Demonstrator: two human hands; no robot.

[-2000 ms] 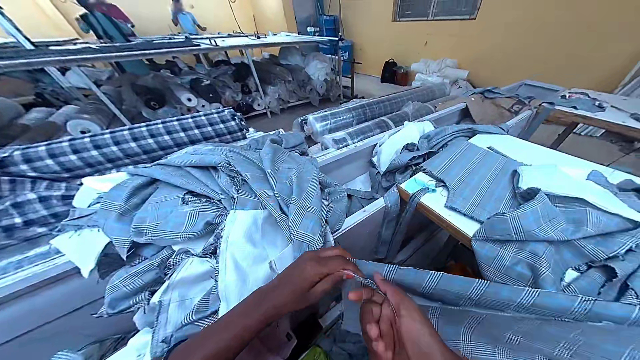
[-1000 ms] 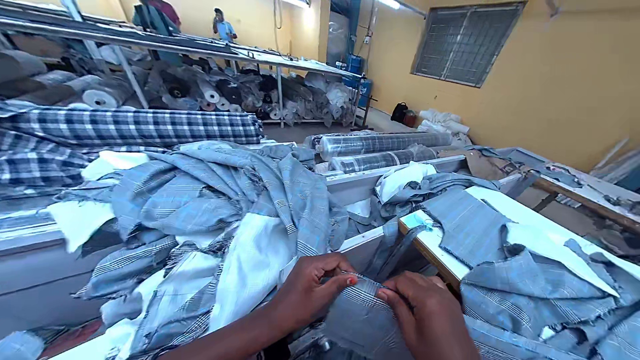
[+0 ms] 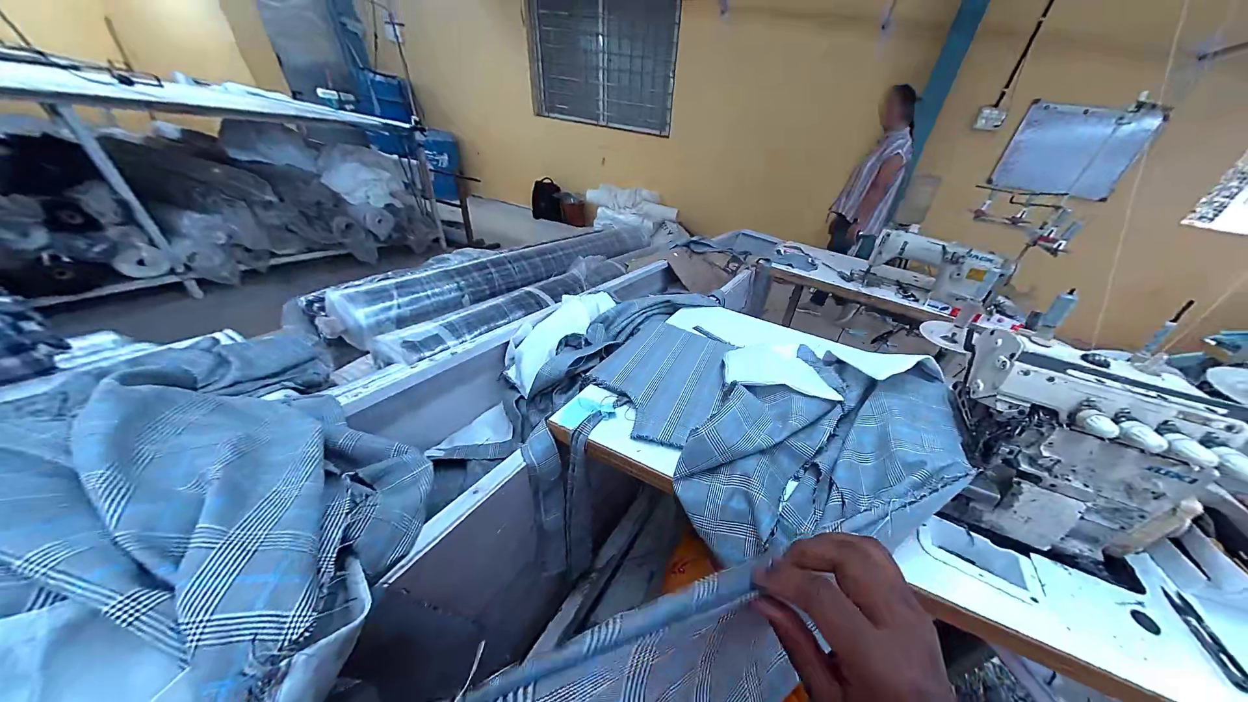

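My right hand [image 3: 848,614], low in the view and right of the middle, pinches the folded edge of a grey plaid fabric piece [image 3: 643,634] between thumb and fingers. The fabric stretches from there to the bottom left. My left hand is out of the frame. Just beyond the right hand, cut plaid pieces [image 3: 741,468] lie in a loose pile on the white sewing table [image 3: 643,450]. Right of that pile stands an overlock sewing machine [image 3: 1092,439]. More plaid fabric [image 3: 205,487] is heaped at the left.
A grey-walled trough [image 3: 458,546] runs between the left heap and the table. Plastic-wrapped fabric rolls [image 3: 487,292] lie beyond it. Another sewing machine [image 3: 946,265] stands farther back, near a standing person [image 3: 877,175]. A rack [image 3: 107,180] with wrapped rolls is at the left.
Both hands were together on the fabric edge earlier; now only the right hand shows, still on the fabric. The view has swung right, bringing the sewing machines and the standing person into sight.
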